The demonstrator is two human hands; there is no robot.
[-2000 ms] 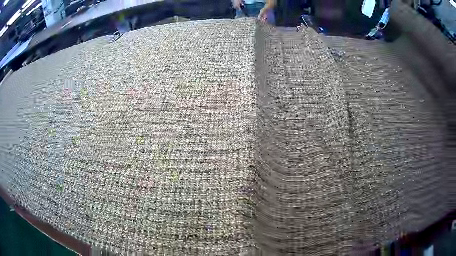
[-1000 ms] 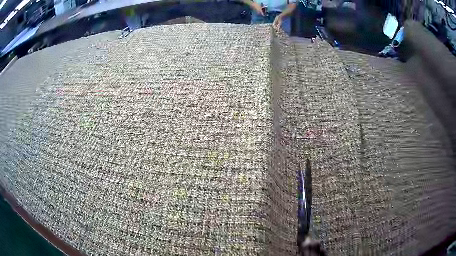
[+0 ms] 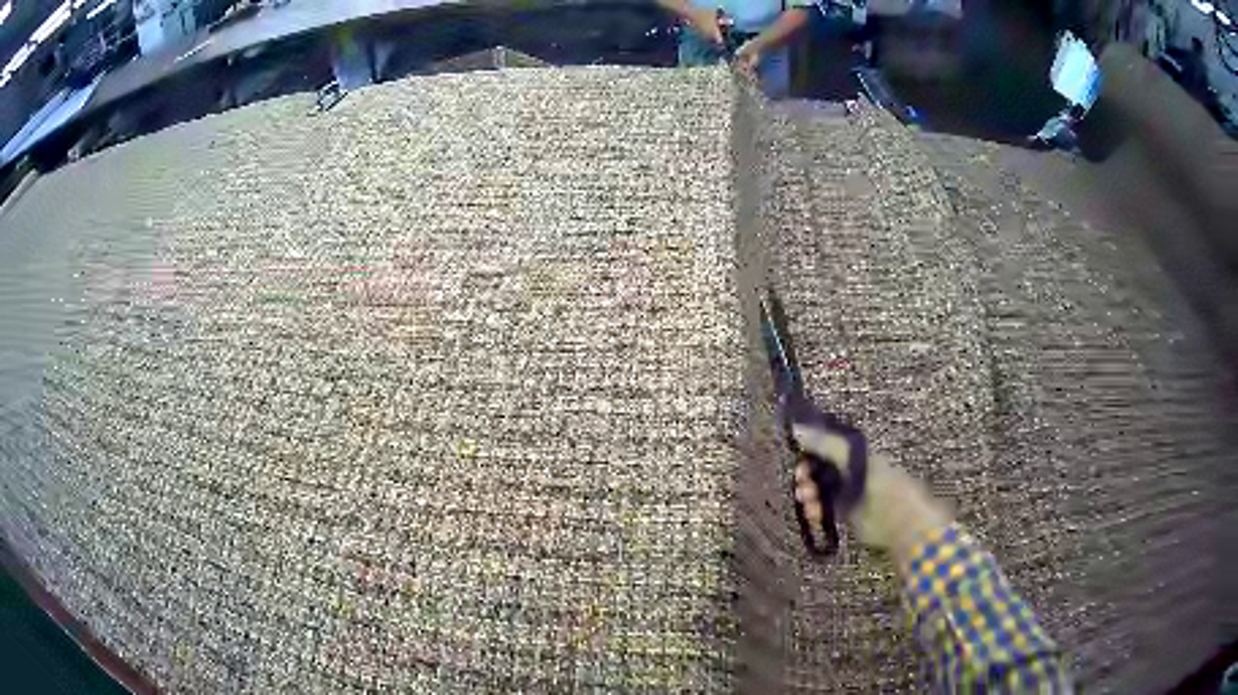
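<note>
A large beige-brown woven fabric (image 3: 448, 367) with multicoloured flecks covers most of the view. A narrow darker band (image 3: 756, 570) runs across it from near to far, right of the middle. My right hand (image 3: 842, 475), in a checked sleeve, is shut on the dark handles of fabric shears (image 3: 781, 346). The long narrow blades point away from me over the cloth, beside the darker band. I cannot tell whether the blades touch the cloth. My left hand is not in view.
Another person's hands (image 3: 744, 52) are at the far edge of the cloth, at the end of the darker band. A reddish-brown table edge (image 3: 95, 645) shows at the lower left, with green floor beyond. A blurred dark shape (image 3: 1168, 177) crosses the upper right.
My right hand and sleeve have come into view from the bottom with the shears, which moved forward and slightly left. The cloth and darker band now appear further right than two seconds ago.
</note>
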